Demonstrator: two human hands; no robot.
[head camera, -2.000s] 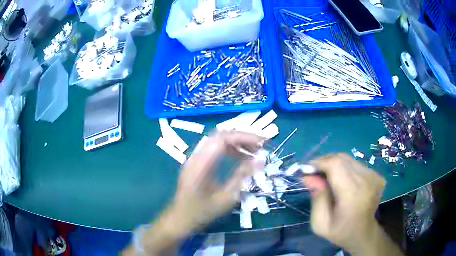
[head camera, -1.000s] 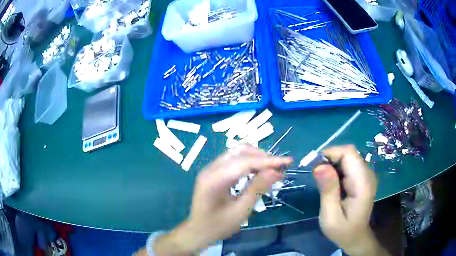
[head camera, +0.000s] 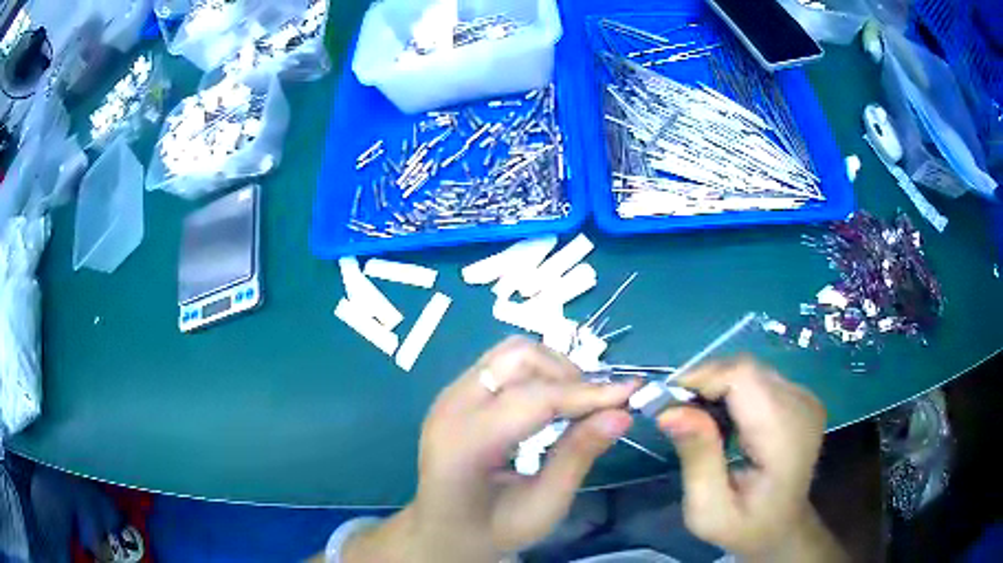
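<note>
My left hand (head camera: 511, 440) and my right hand (head camera: 748, 456) meet low in the middle of the view. Between their fingertips is a small piece with a white tab (head camera: 651, 398). A long thin rod (head camera: 715, 345) sticks up and right from it. Something dark shows in my right palm, mostly hidden. A pile of part-done pieces (head camera: 536, 448), white tabs with thin rods, lies behind and under my hands, partly covered. Loose white strips (head camera: 425, 330) lie below the left blue tray.
Left blue tray (head camera: 330, 209) holds short pins and a plastic tub (head camera: 460, 75). Right blue tray (head camera: 720, 221) holds long rods. A phone (head camera: 767, 31) lies above it. A scale (head camera: 220, 255) and tubs (head camera: 218, 132) are at left, a dark red-purple pile (head camera: 880, 275) at right.
My left fingertips have moved right and now meet the piece at my right fingertips. The rod has moved lower with my right hand. The view has shifted slightly.
</note>
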